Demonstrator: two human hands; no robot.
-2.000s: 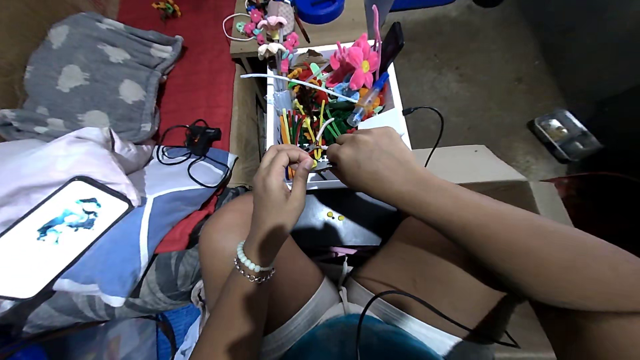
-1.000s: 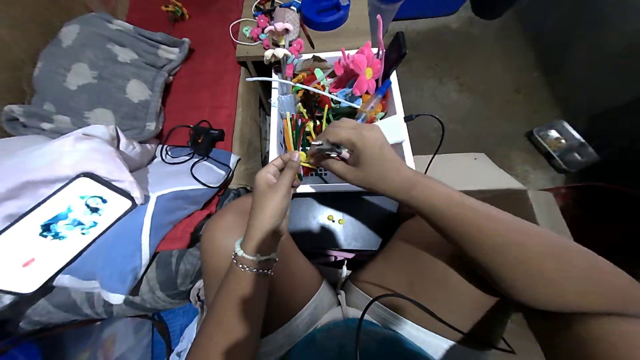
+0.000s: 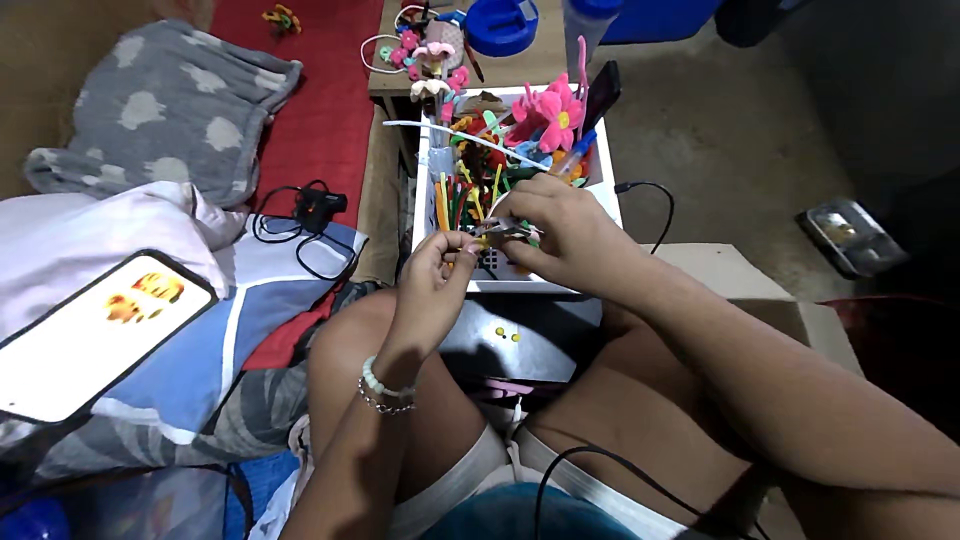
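My left hand [image 3: 442, 270] pinches a small yellow piece [image 3: 481, 241], possibly pipe cleaner, between thumb and finger. Close against it, my right hand [image 3: 559, 229] holds a small metal tool [image 3: 510, 226], seemingly pliers or scissors, its tip at the yellow piece. Both hands are over the near end of a white plastic basket [image 3: 611, 199] filled with coloured pipe cleaners [image 3: 457, 202] and fuzzy flowers, one a large pink flower [image 3: 561, 116]. Below the basket, small yellow beads or balls [image 3: 508, 334] lie on a dark flat surface [image 3: 480, 360] between the knees.
A lit phone [image 3: 105, 337] lies on cloth at the left, near a black cabled device [image 3: 319, 210]. Behind the basket stand a blue lid [image 3: 501, 26] and beaded trinkets on a wooden table [image 3: 517, 71]. Cardboard flaps [image 3: 720, 270] and a clear container [image 3: 851, 236] are at the right.
The right hand has turned, and the metal tool in it shows more plainly than two seconds ago. The picture on the phone has changed from blue to orange.
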